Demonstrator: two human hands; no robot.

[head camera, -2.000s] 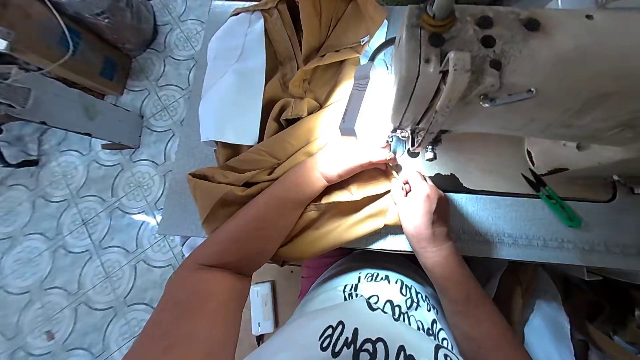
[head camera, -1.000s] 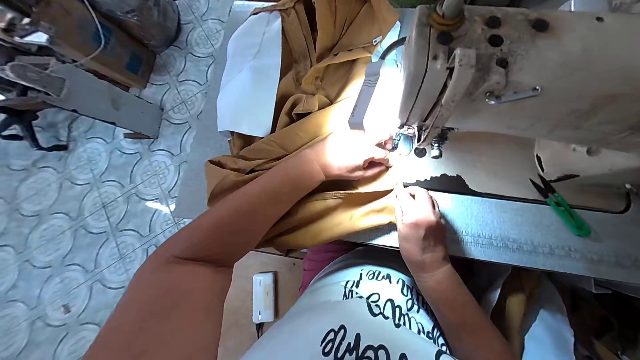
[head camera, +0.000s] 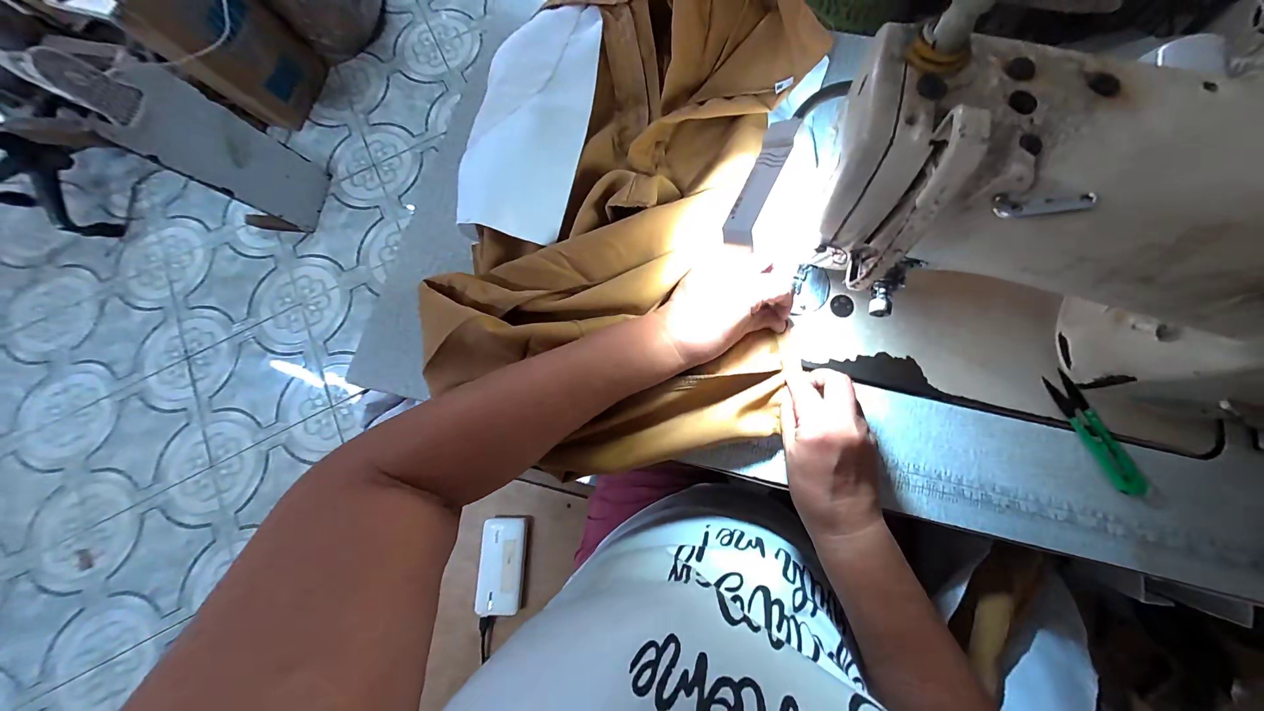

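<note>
A mustard-brown cloth garment (head camera: 592, 286) lies bunched on the sewing machine table, a white fabric piece (head camera: 533, 123) over its upper left. My left hand (head camera: 726, 306) presses on the cloth beside the needle area, its fingertips pinching the edge; bright lamp light washes out its back. Just below and to the right, my right hand (head camera: 829, 425) grips the garment's edge between thumb and fingers. The presser foot (head camera: 812, 286) of the industrial sewing machine (head camera: 1017, 178) is right above my left fingertips. Whether the cloth lies under the foot is hidden by glare.
Green-handled thread snips (head camera: 1101, 434) lie on the machine bed at the right. A grey bar-shaped lamp (head camera: 760, 183) stands left of the machine head. Below the table's front edge is a white power bank (head camera: 502, 565) with a cable. A cardboard box (head camera: 247, 59) sits on the tiled floor.
Between two seconds and one second ago, my right hand moved down from the needle area along the cloth edge. Since then both hands have stayed nearly in place on the garment.
</note>
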